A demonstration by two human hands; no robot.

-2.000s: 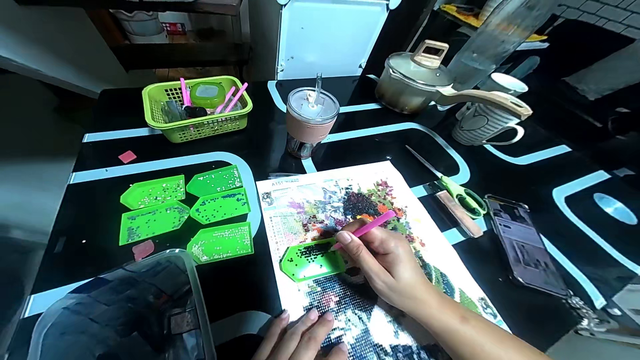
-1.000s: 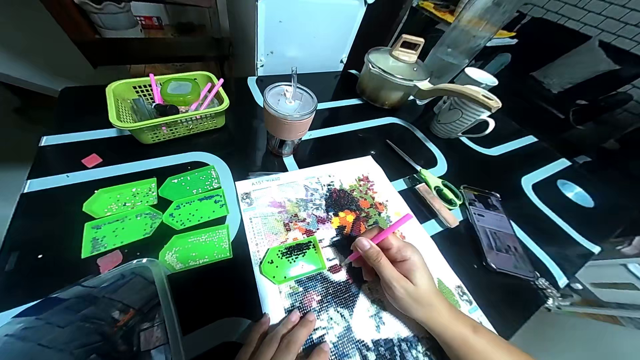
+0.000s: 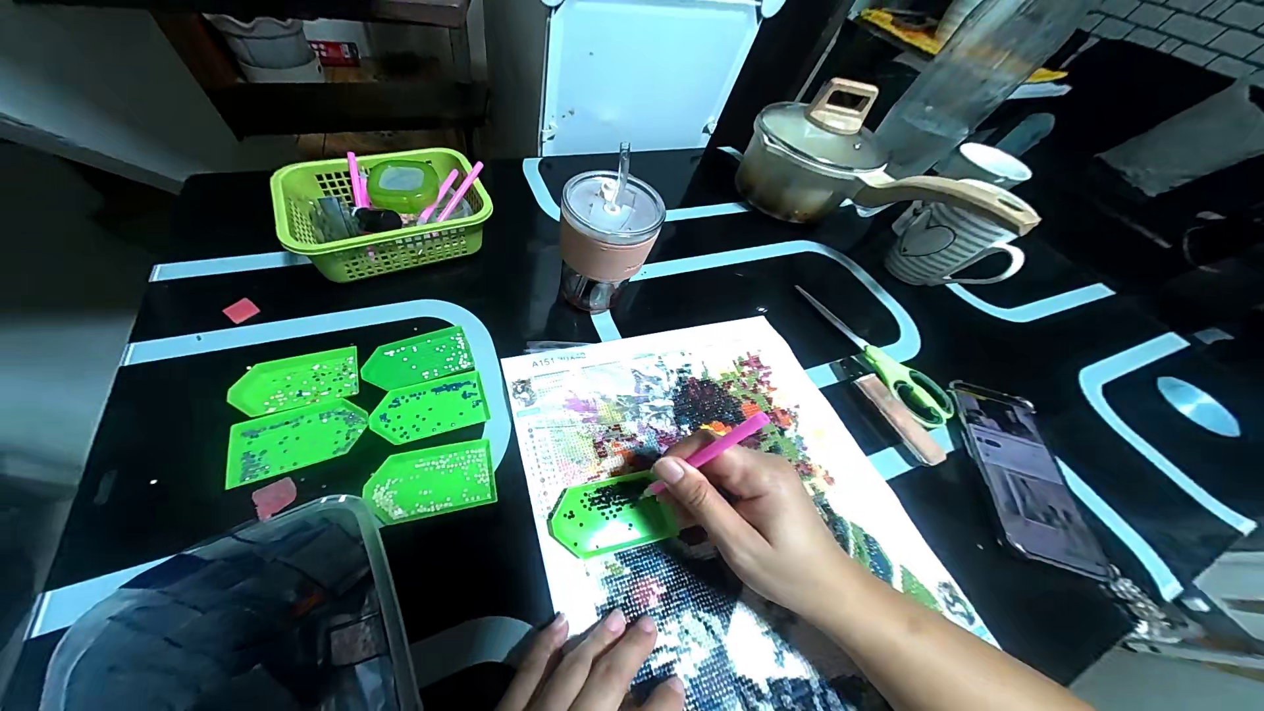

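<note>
A diamond painting canvas (image 3: 849, 494), partly covered with small coloured drills, lies on the black table. On it rests a green plastic tray (image 3: 602, 538) holding black drills. My right hand (image 3: 760, 513) grips a pink applicator pen (image 3: 731, 440), its tip at the right end of that tray among the drills. Flat on the lower left of the canvas, fingers spread and with nothing in it, is my left hand (image 3: 597, 667); its palm is out of frame. Several more green trays (image 3: 430, 481) with light or dark drills stand left of the canvas, beside a pink wax piece (image 3: 275, 498).
A clear plastic container (image 3: 380, 602) stands at the lower left. Behind are a green basket (image 3: 395, 252) with pink pens, a lidded tumbler (image 3: 610, 247), a saucepan (image 3: 790, 168) and a striped mug (image 3: 938, 242). Scissors (image 3: 894, 373) and a phone (image 3: 1032, 479) lie at the right.
One second ago the pen tip was over the canvas, right of the black-drill tray; now it is at the tray. My left hand stays on the canvas. The view has shifted a little.
</note>
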